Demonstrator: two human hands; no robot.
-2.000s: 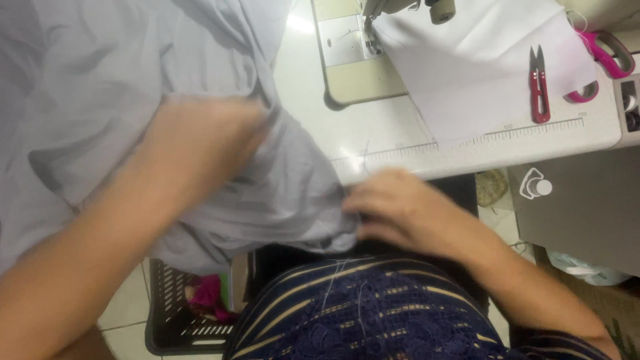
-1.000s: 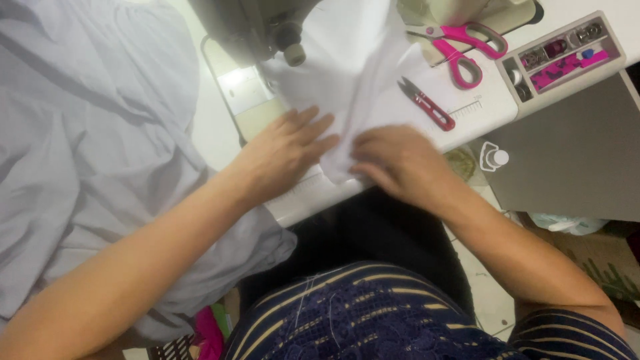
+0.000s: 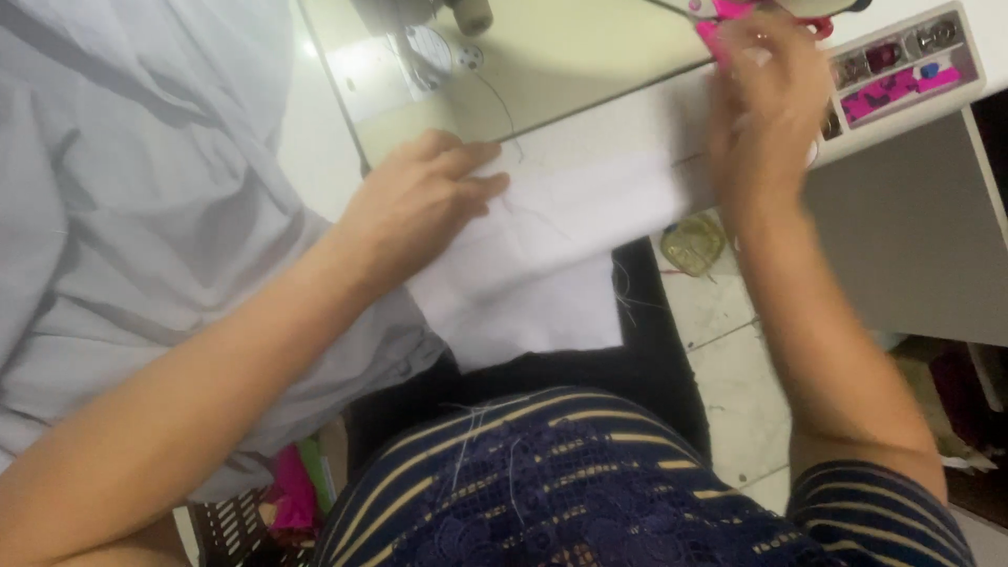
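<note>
White fabric (image 3: 551, 228) lies over the front edge of the sewing table and hangs down to the lap. My left hand (image 3: 429, 189) rests on its upper left part, palm down with the fingers a little apart. Blurred by motion, my right hand (image 3: 768, 94) is at the pink-handled scissors (image 3: 713, 35), covering part of them; whether its fingers grip anything is unclear. The sewing machine (image 3: 417, 47) stands beyond my left hand, and a thread trails from its needle area. Grey fabric (image 3: 142, 197) is heaped on the left, beside my left forearm.
A compartment tray (image 3: 906, 87) with bobbins and pink pieces is set at the table's right end. Below it is a grey panel (image 3: 898, 228). A dark plastic basket (image 3: 232, 528) with pink cloth stands low at the left. A round yellowish item (image 3: 693, 244) is on the tiled floor.
The white fabric has come down from the machine bed over the table's front edge. My right hand has moved from the cloth up and right to the scissors. The view is closer over the table.
</note>
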